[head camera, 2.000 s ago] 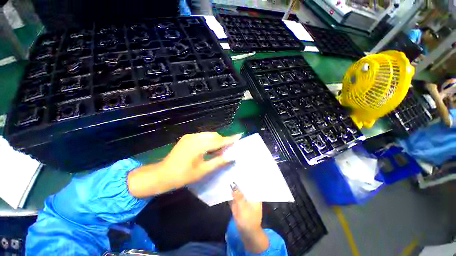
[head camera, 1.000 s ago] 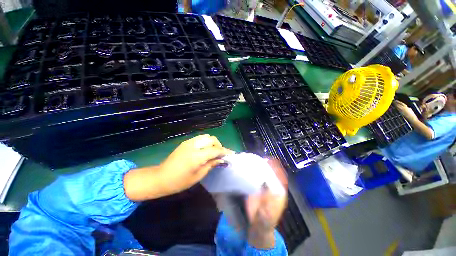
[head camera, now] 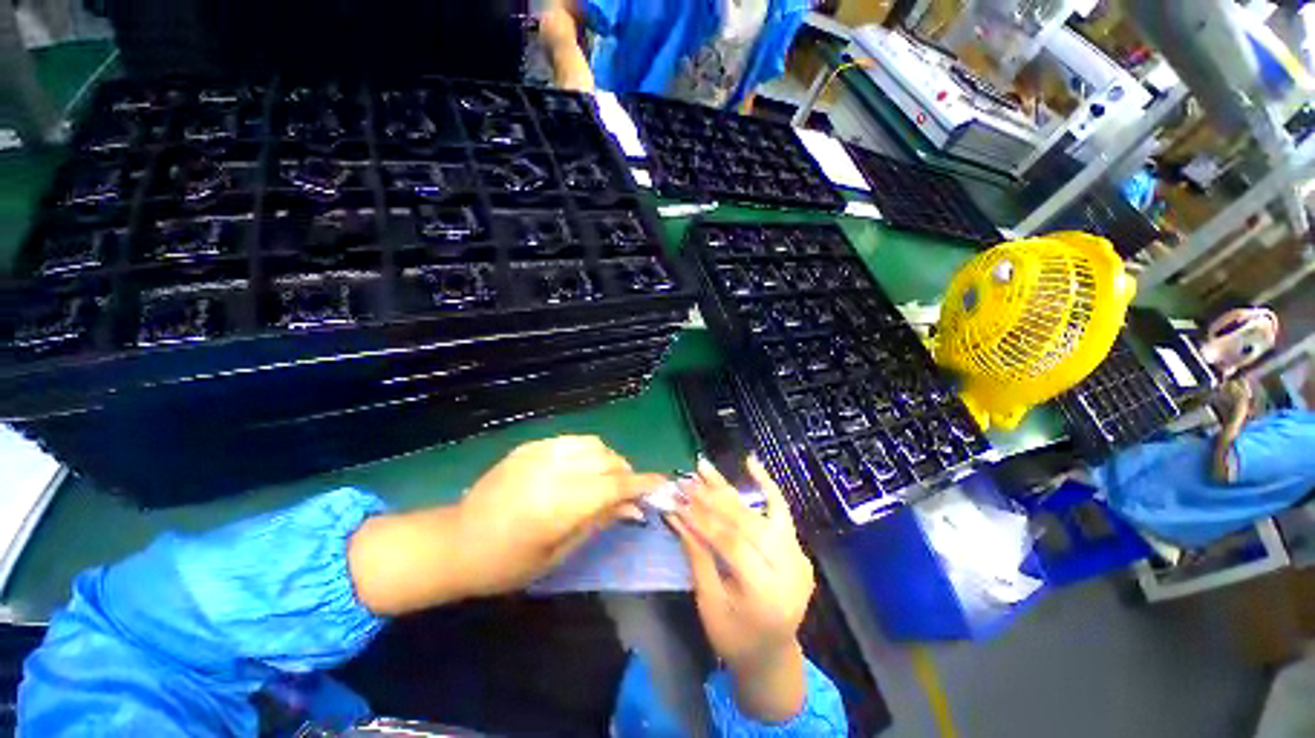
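My left hand and my right hand meet at the lower middle, fingertips nearly touching. Between the fingertips is a tiny dark and pale piece, too small to tell clearly. A white sheet lies under the hands, bent and partly hidden by them; which hand holds it is hard to tell. A tall stack of black blister trays stands behind my left hand. A lower tray stack stands behind and right of my right hand.
A yellow fan stands at the right, above a blue bin with clear plastic. White sheets lie at the left edge. More trays lie behind. A person in blue sits at right; another stands at the back.
My right hand has moved up from the sheet's lower edge to meet my left fingertips. The sheet has swung down and flattened under the hands. The far person shows more.
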